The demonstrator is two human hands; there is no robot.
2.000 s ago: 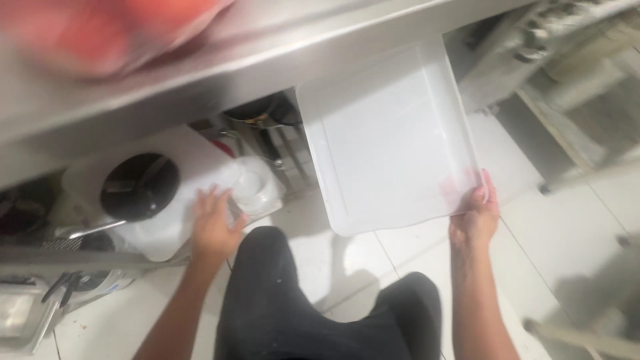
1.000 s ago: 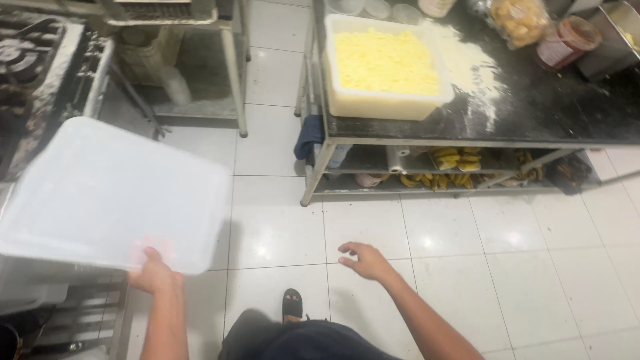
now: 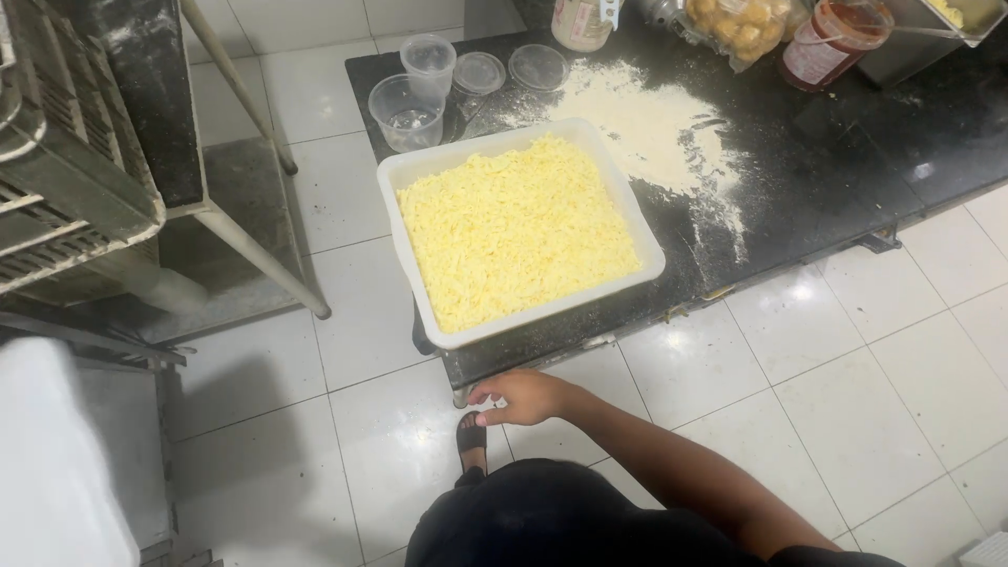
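A white plastic tub (image 3: 652, 264) full of yellow shredded cheese stands at the near left corner of a black countertop (image 3: 811, 197). Below that corner, my right hand (image 3: 521, 396) hangs in the air with its fingers loosely curled and nothing in them. At the far left edge is part of a white plastic lid or tray (image 3: 55, 465); my left hand is outside the view. Behind the tub are clear plastic cups (image 3: 407, 114), round clear lids (image 3: 539, 68) and scattered white flour (image 3: 646, 130).
Along the counter's back are a pail of red sauce (image 3: 827, 47), a bag of round golden food (image 3: 732, 27), a jar (image 3: 581, 24) and a metal container (image 3: 906, 47). A plastic crate (image 3: 87, 173) and a metal-legged table (image 3: 256, 256) stand left, above the tiled floor (image 3: 402, 441).
The view has turned and come closer to the counter and tub. The white lid or tray, held by my left hand one second ago, now shows only partly at the left edge.
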